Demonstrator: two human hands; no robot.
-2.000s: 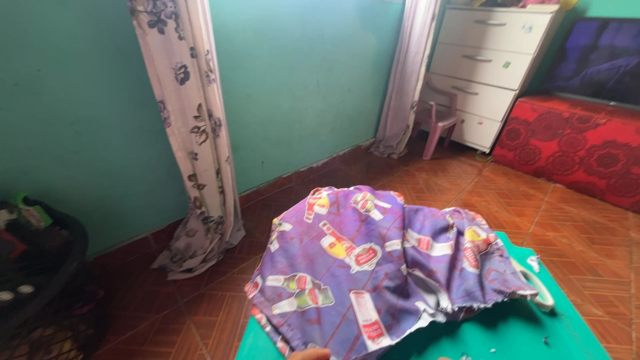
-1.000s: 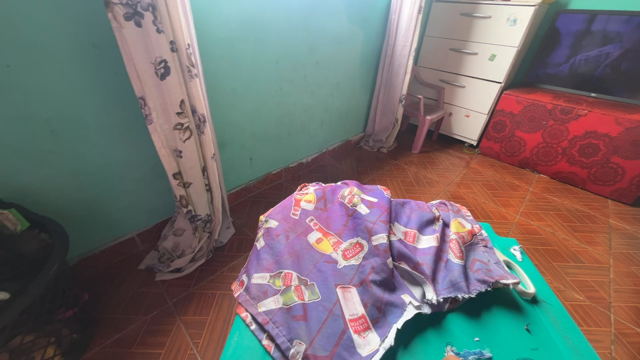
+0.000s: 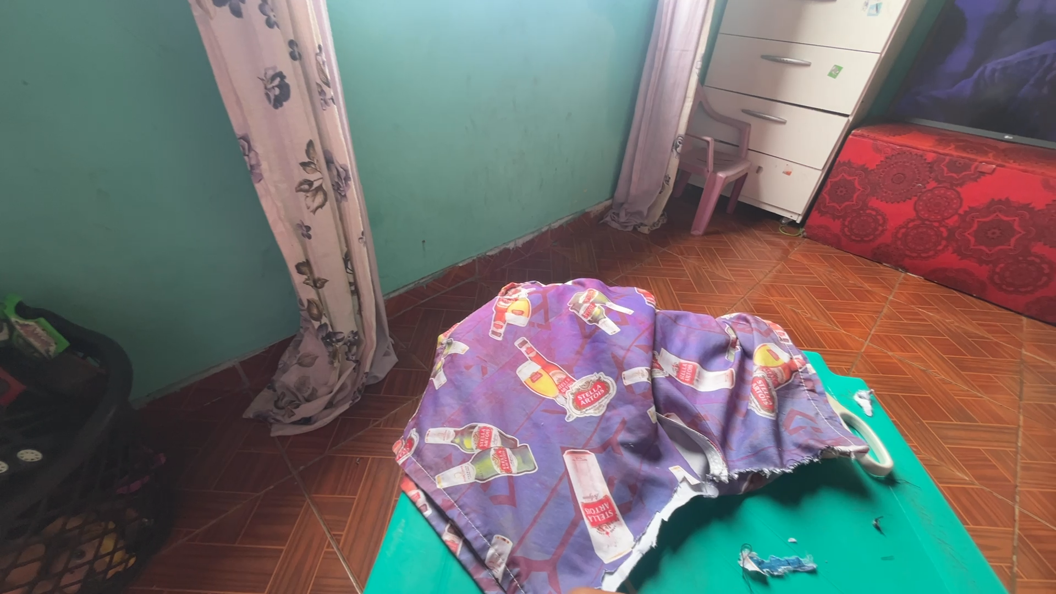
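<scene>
A purple cloth garment printed with beer bottles and cans (image 3: 528, 429) lies bunched over the near part of a green tabletop (image 3: 899, 528). Its lower edge is ragged and frayed, with white fabric showing. A sliver of a fingertip touches the cloth's lower edge at the bottom of the view; which of my hands it belongs to cannot be told, and the rest of both hands is out of sight. Part of a white ring-shaped object (image 3: 876, 455) sticks out from under the cloth's right side. Blue and white fabric scraps (image 3: 777, 563) lie on the green surface.
A black mesh basket with mixed items (image 3: 82, 445) stands at left. Floral curtains (image 3: 318, 247) hang along the green wall. Farther back are a small pink chair (image 3: 716, 172), a white chest of drawers (image 3: 780, 107), a red patterned cover (image 3: 940, 206) and a television (image 3: 982, 66).
The view has shifted slightly. The fingertip seen at the bottom edge in the earliest frame shows again now, a little farther right along the cloth. The cloth keeps much the same shape.
</scene>
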